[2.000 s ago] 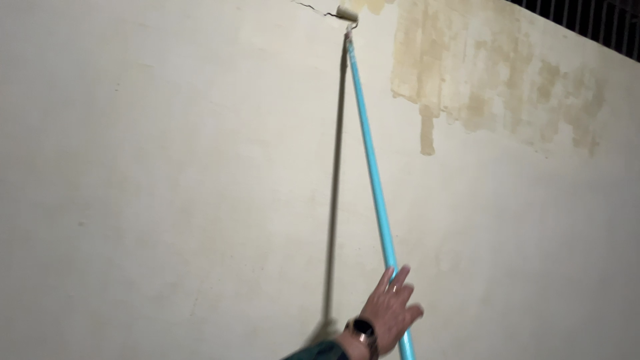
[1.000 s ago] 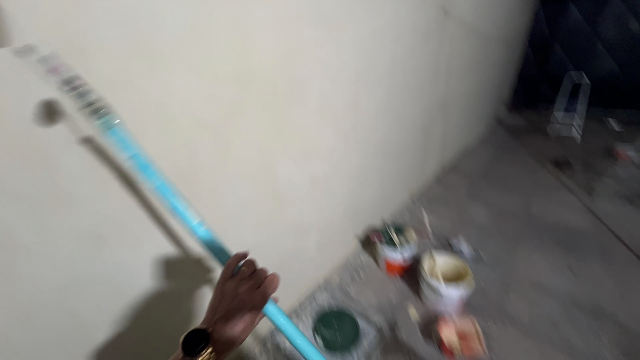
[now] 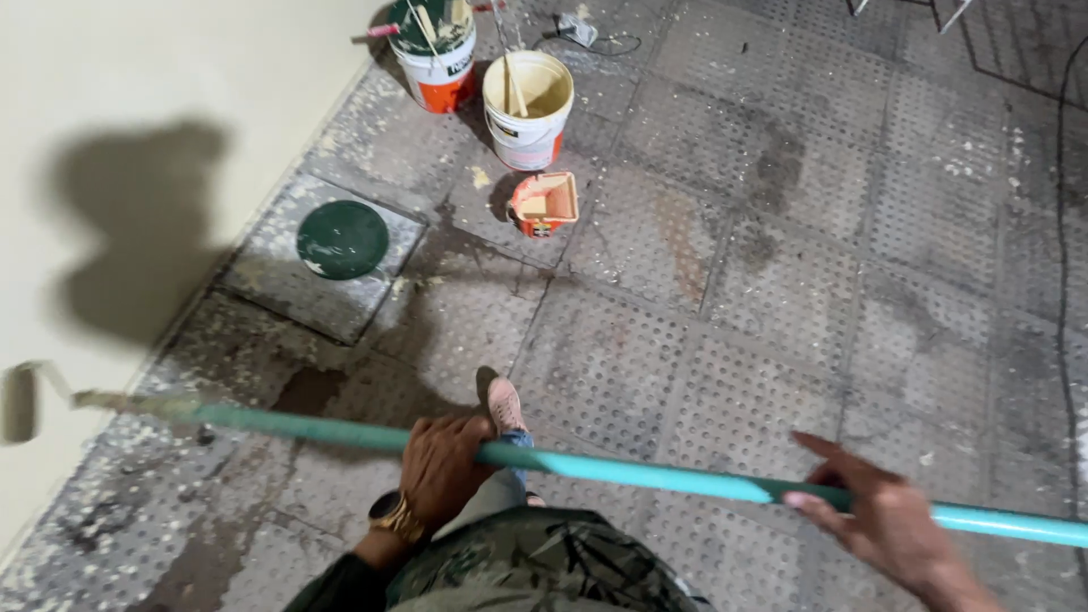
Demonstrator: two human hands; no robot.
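Observation:
A turquoise extension pole (image 3: 629, 473) crosses the view nearly level in front of my body. My left hand (image 3: 446, 467), with a gold watch at the wrist, is closed around its middle. Farther right, my right hand (image 3: 880, 510) holds the pole between thumb and fingers, the index finger stretched out along it. At the pole's far left end a paint roller (image 3: 20, 403) hangs from its wire frame, beside the cream wall. The roller looks blurred.
Near the wall stand a lidded paint bucket (image 3: 438, 72) with tools on top, an open bucket (image 3: 529, 110) of cream paint with a stick, and a small orange paint scoop (image 3: 544, 204). A green lid (image 3: 342, 240) lies on the tiled floor (image 3: 765, 357). A cable (image 3: 1062, 280) runs at right.
The view has swung from the wall down to the floor. The pole, steep against the wall before, now lies nearly level. My right hand has come into view on it.

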